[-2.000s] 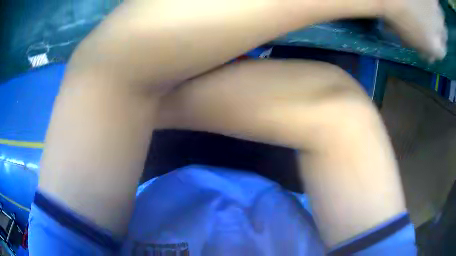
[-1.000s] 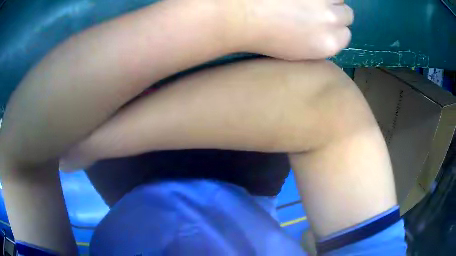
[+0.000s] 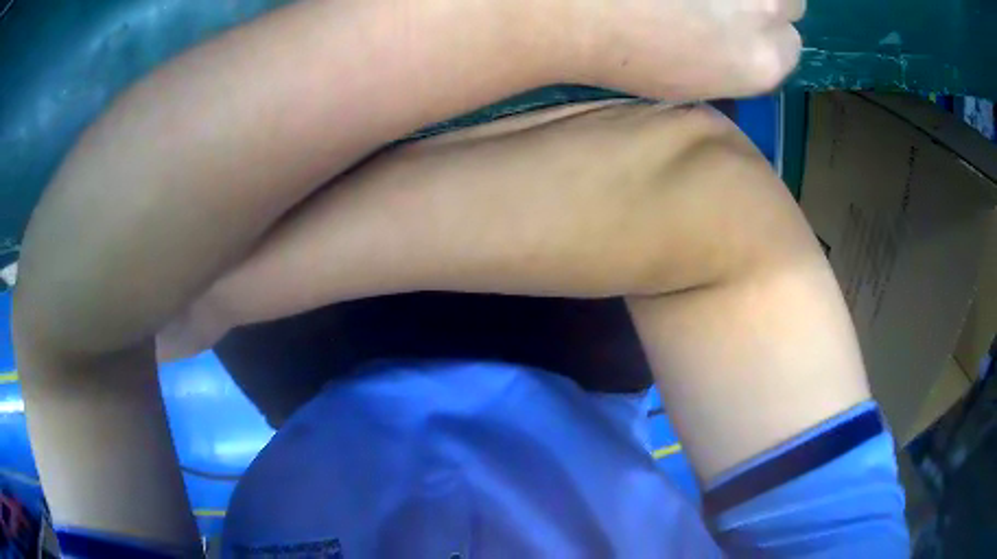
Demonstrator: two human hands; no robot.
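Observation:
My bare forearms are crossed in front of my blue shirt (image 3: 437,470). My left hand (image 3: 727,49) is at the green bench's front edge (image 3: 853,68), partly cut off by the top of the picture. Its visible fingers are curled and no object shows in it. My right arm runs left beneath my left forearm. Only a small part of my right hand (image 3: 191,328) shows by my left elbow; its fingers are hidden.
A large brown carton (image 3: 891,229) with dark print stands low at the right, beyond my right elbow. Dark trousers (image 3: 437,333) show below my arms. The glossy blue floor (image 3: 213,415) with yellow lines is at the lower left.
Since two seconds ago, my left hand has moved left and its fingers have curled. Part of my right hand has come into view by my left elbow. The view has shifted and more carton shows.

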